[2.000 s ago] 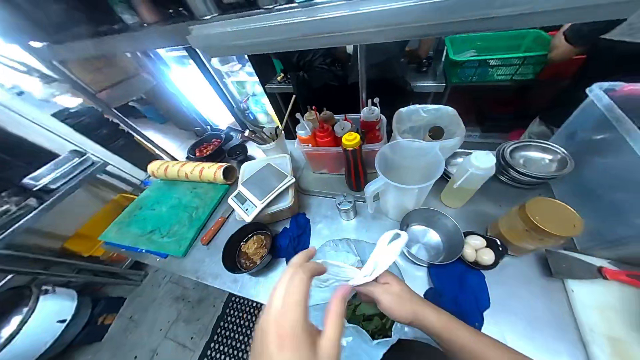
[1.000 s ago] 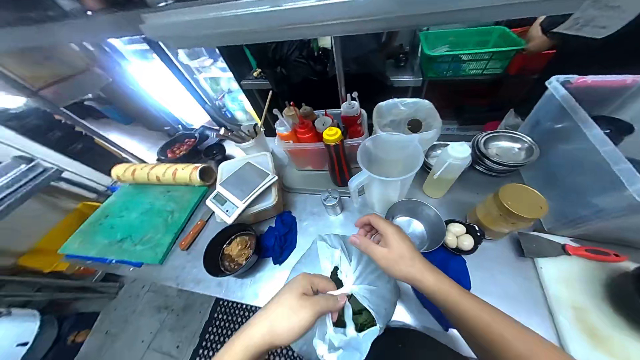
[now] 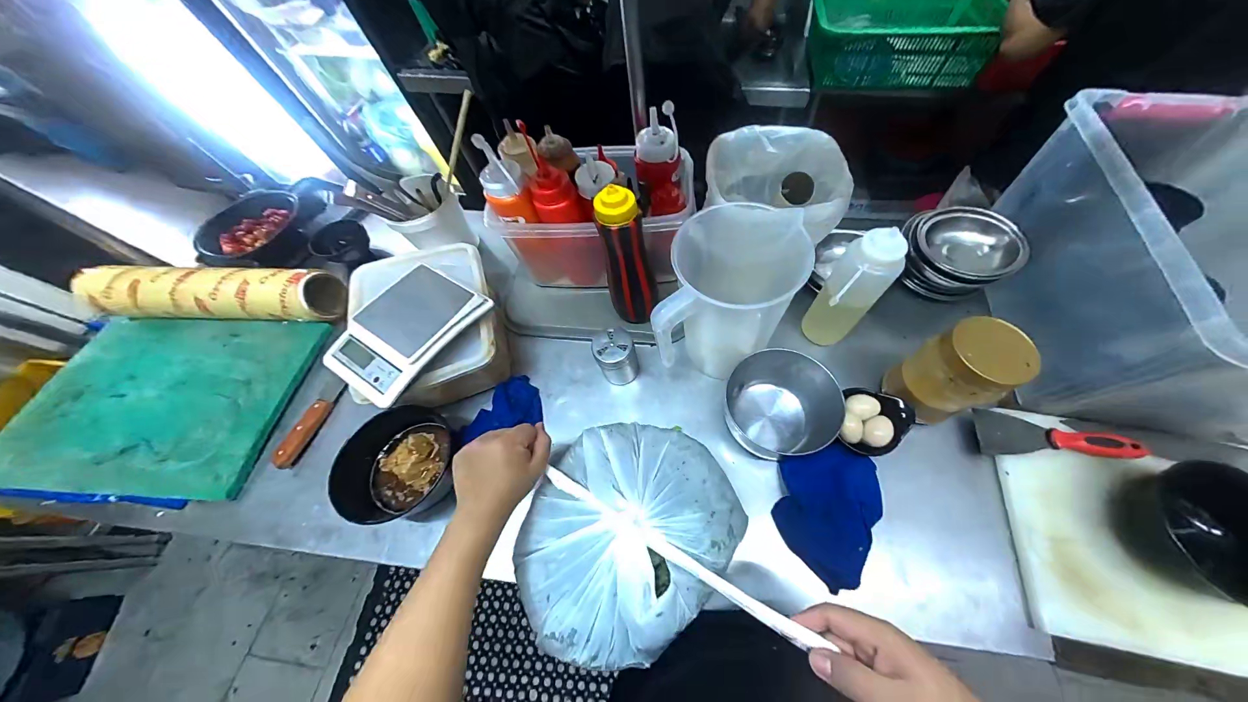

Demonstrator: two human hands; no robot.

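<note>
A full, pale translucent plastic bag (image 3: 624,546) with dark green leaves inside sits at the counter's front edge, its neck gathered at the centre. My left hand (image 3: 499,466) grips one twisted end of the bag's plastic, up and to the left of the bag. In my right hand (image 3: 873,651), at the lower right, is the other twisted end. Both ends are stretched taut across the top of the bag. A small gap near the neck shows some of the leaves. Just beyond my left hand lies a blue cloth (image 3: 509,408).
Left are a black bowl (image 3: 346,478) with brown food, an orange-handled knife (image 3: 304,432), a digital scale (image 3: 409,331) and a green cutting board (image 3: 156,409). Right are a steel bowl (image 3: 783,402), peeled eggs (image 3: 866,419), another blue cloth (image 3: 834,512) and a red-handled scraper (image 3: 1097,444). Behind stands a plastic jug (image 3: 736,283).
My hands, close together over the bag a second ago, are now wide apart, pulling its twisted ends taut. The bag's top, loose and more open before, is drawn together at the centre.
</note>
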